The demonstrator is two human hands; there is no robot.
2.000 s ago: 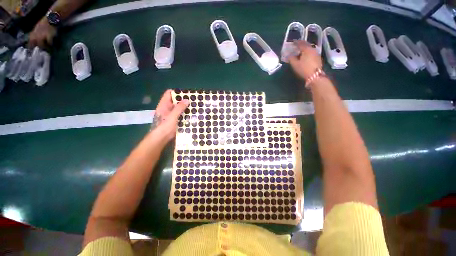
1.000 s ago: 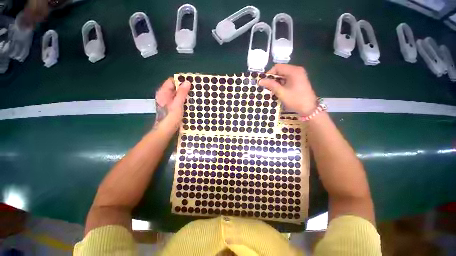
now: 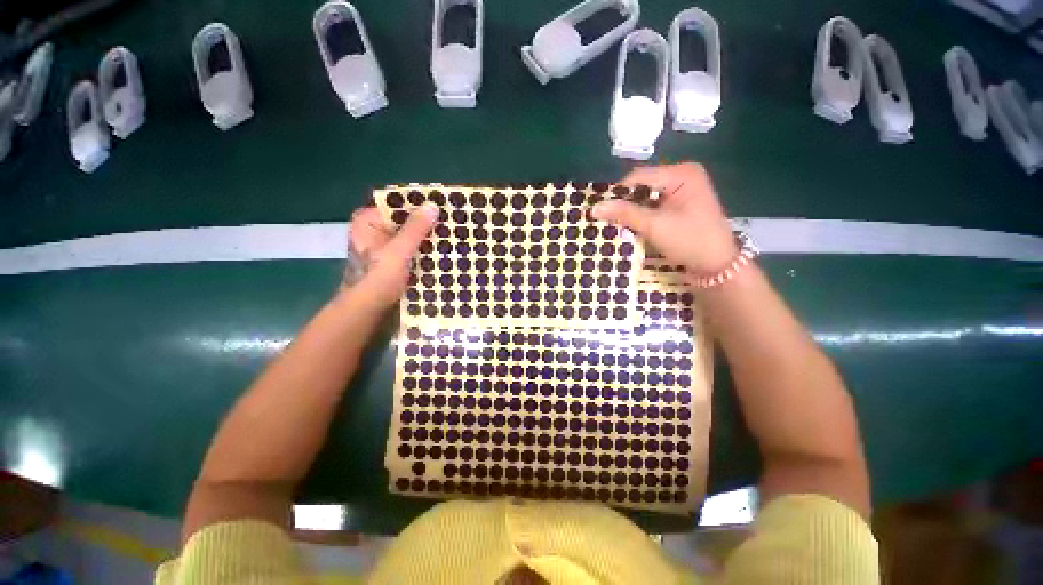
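My left hand (image 3: 387, 248) grips the upper left corner of a smaller cream sheet with rows of dark round pads (image 3: 520, 257), thumb on top. My right hand (image 3: 675, 223) is at that sheet's upper right corner, fingers pinched at the edge; dark pads show at its fingertips, but whether one is off the sheet I cannot tell. The sheet's top edge bends back. Under it lies a stack of larger dot sheets (image 3: 543, 417) close to my body, with a pad-free spot near its lower left corner.
White plastic housings lie in a loose row on the green belt beyond the white strip (image 3: 172, 249). The nearest housing (image 3: 637, 97) is just beyond my right hand; another housing (image 3: 572, 40) lies tilted beside it. Glossy green work surface (image 3: 149, 366) surrounds the stack.
My right hand has come back from a housing on the belt to the held sheet's upper right corner. The housings have shifted along the belt. The other person's hand at far left is out of view.
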